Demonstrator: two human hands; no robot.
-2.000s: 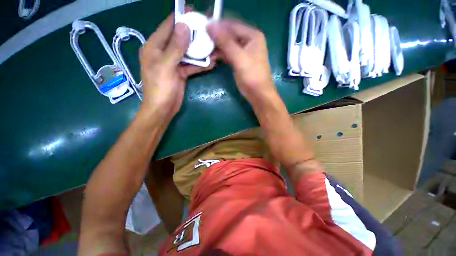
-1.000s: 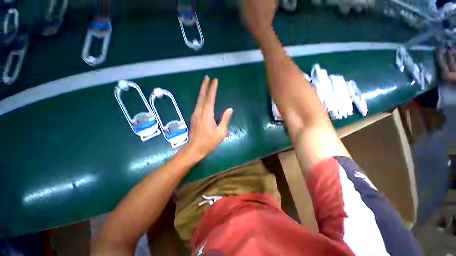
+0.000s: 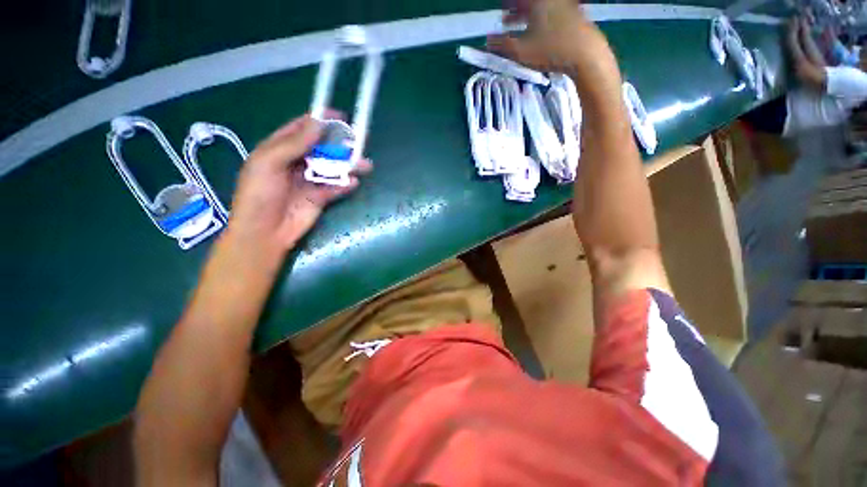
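Note:
My left hand (image 3: pixel 285 181) holds a white loop unit (image 3: pixel 333 164) by its wide end, blue band facing up, rounded end pointing away from me. Another loop unit (image 3: pixel 185 211) with a blue band lies on the green bench to the left. A second loop unit (image 3: pixel 211 135) beside it is partly hidden behind my left hand. My right hand (image 3: pixel 551 36) is blurred at the top edge, above the cluster of white loops (image 3: pixel 494 133); whether it holds anything cannot be told.
The green bench (image 3: pixel 399 224) has a curved front edge. A pale rail (image 3: pixel 228 65) separates it from a darker surface with another loop (image 3: pixel 103 38). An open cardboard box (image 3: pixel 699 228) is below the edge at right. Another person's arm (image 3: pixel 808 62) is at far right.
My left hand was open over the bench and now holds a loop unit. My right hand has come back from beyond the rail to above the loop cluster. The camera view has shifted.

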